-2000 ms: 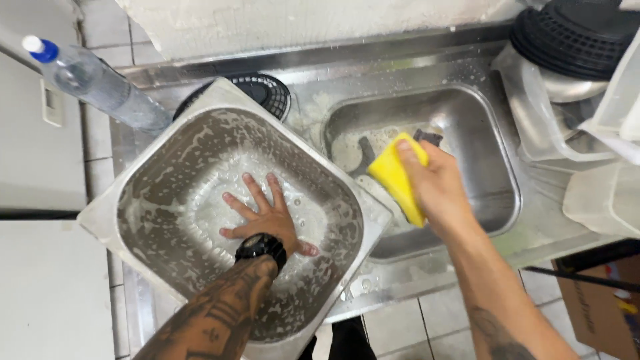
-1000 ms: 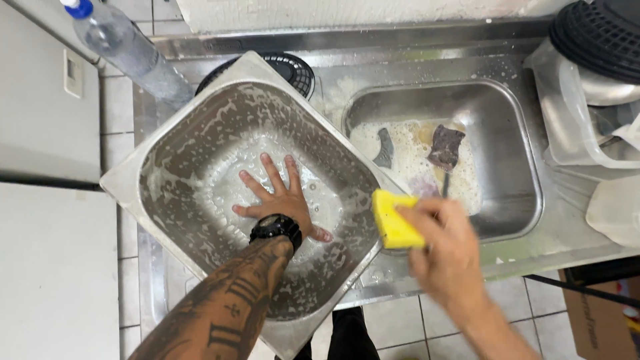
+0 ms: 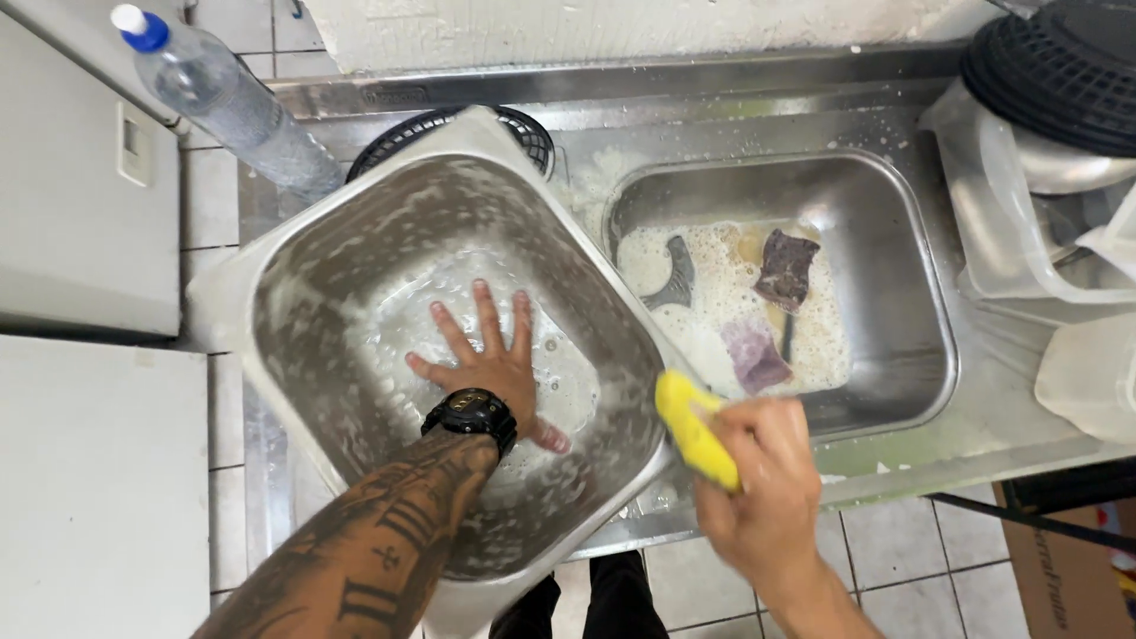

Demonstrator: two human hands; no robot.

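A square stainless steel basin (image 3: 355,257), its inner walls streaked with suds, rests tilted across the counter left of the sink. My left hand (image 3: 493,368) presses flat on its soapy bottom, fingers spread, a black watch on the wrist. In my right hand (image 3: 763,461) is a yellow sponge (image 3: 697,430), which meets the outer right edge of the basin's rim. The sink (image 3: 887,231) holds foamy water with a dark scouring pad (image 3: 787,269), a purplish pad (image 3: 756,355) and a grey curved utensil part (image 3: 678,272) in it.
A plastic bottle (image 3: 240,106) with a blue and white cap leans at the back left. Behind the basin lies a black round perforated basket (image 3: 417,131). Stacked black baskets (image 3: 1056,75) sit over a clear plastic container (image 3: 985,204) on the right. A cardboard box (image 3: 1038,568) stands below.
My right hand with the yellow sponge has moved from over the sink to the basin's right rim. My left hand stays flat inside the basin.
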